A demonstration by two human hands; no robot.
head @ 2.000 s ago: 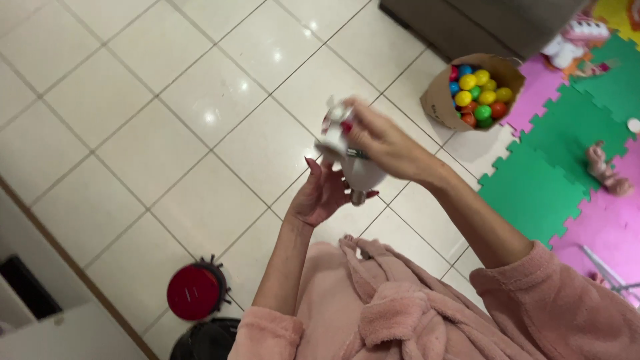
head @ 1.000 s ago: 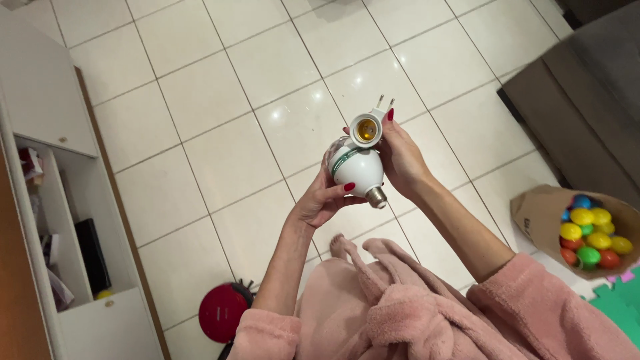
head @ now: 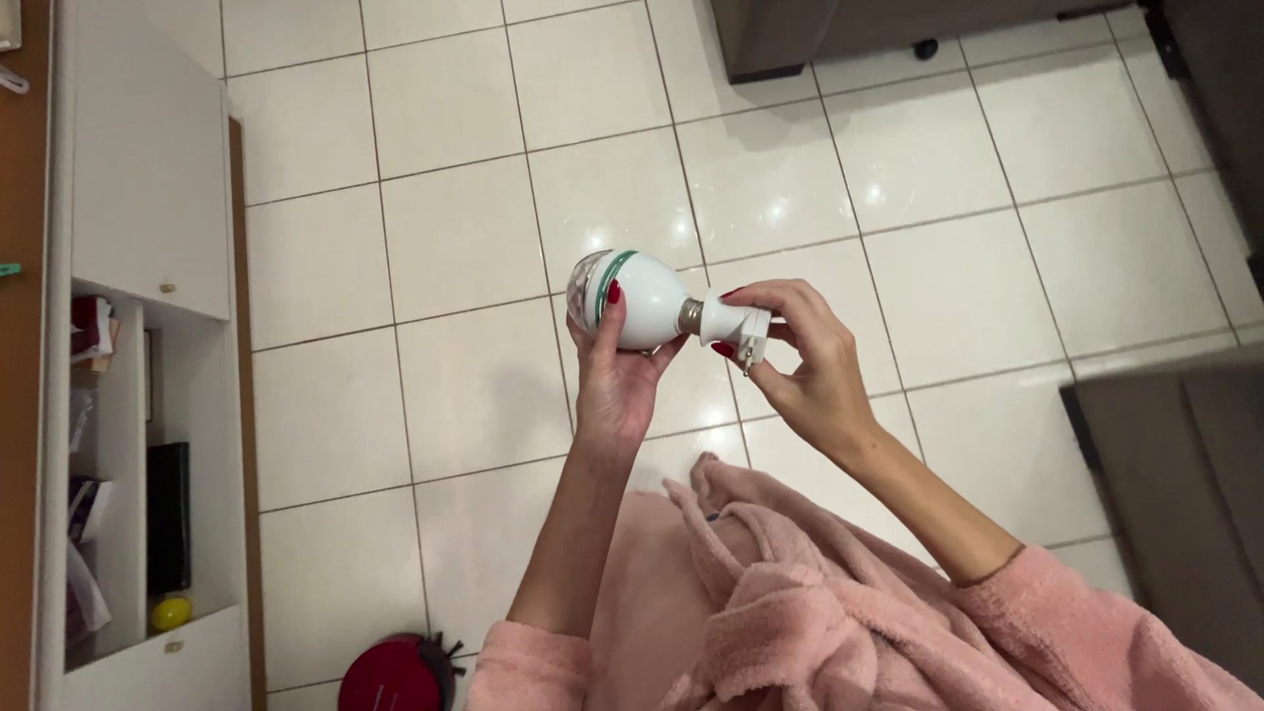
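Observation:
My left hand (head: 620,380) holds a white light bulb (head: 647,301) with a green ring and a clear faceted dome that faces left. The bulb lies roughly sideways, its metal screw base pointing right. My right hand (head: 805,351) grips a white lamp socket adapter (head: 731,324) with plug pins, which point down. The socket's mouth meets the screw base, and part of the metal thread still shows between them. How far the base sits inside the socket cannot be seen.
A red robot vacuum (head: 395,676) rests on the tiled floor at the lower left. A white cabinet (head: 148,178) with open shelves stands along the left. Dark brown furniture (head: 1175,474) is at the right, with more (head: 849,35) at the top.
The socket, beside the bulb with its opening showing one second ago, is now against the bulb's screw base. The bulb has turned so its base points right. The view has shifted left.

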